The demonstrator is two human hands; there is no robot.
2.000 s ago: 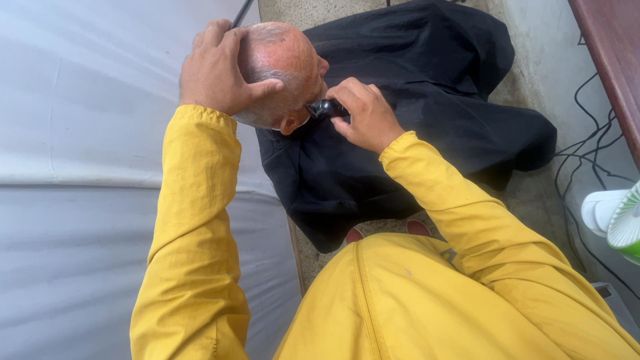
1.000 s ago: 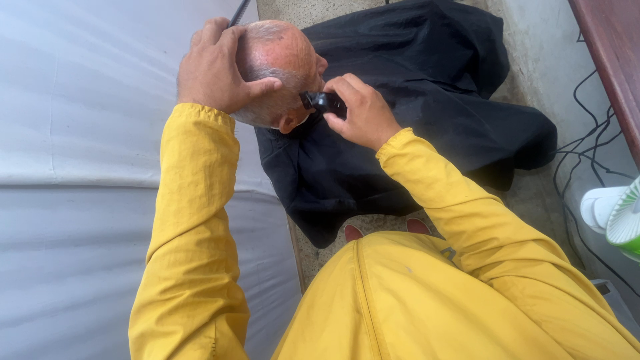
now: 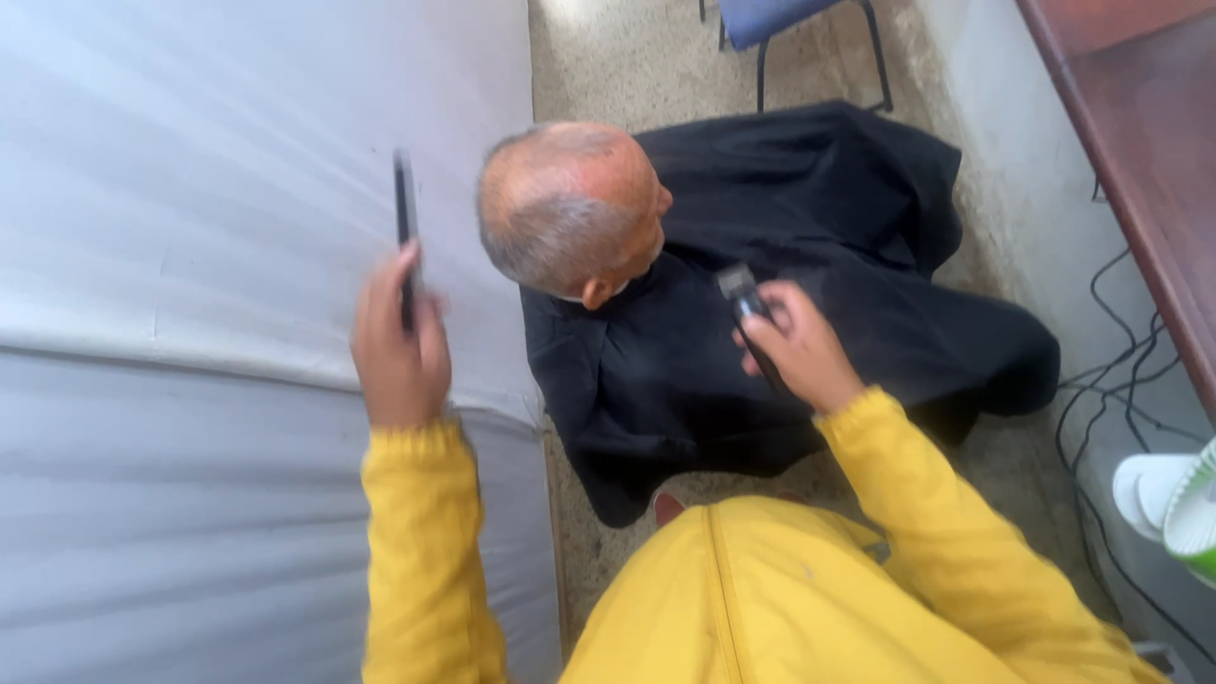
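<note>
A seated person's head [image 3: 570, 209], with short grey hair and a bald crown, is seen from above at the centre. A black barber's cape [image 3: 798, 247] spreads from the neck over the person's body. My left hand [image 3: 401, 342] is left of the head, clear of it, and holds a dark comb [image 3: 405, 209] upright in the view; the comb is blurred. To the right of the head, over the cape, my right hand [image 3: 793, 342] grips a black hair clipper [image 3: 750, 304], its metal blade end off the hair.
White fabric sheeting [image 3: 237, 237] hangs along the left side. At the top stands a blue chair [image 3: 774, 19]. A reddish-brown table [image 3: 1130, 142] is at the right, with black cables [image 3: 1130, 380] beneath it. A green and white object [image 3: 1192, 518] is at the right edge.
My left hand has left the head and moved left with the comb. The clipper has come away from the hair near the ear. The view has shifted, showing the chair.
</note>
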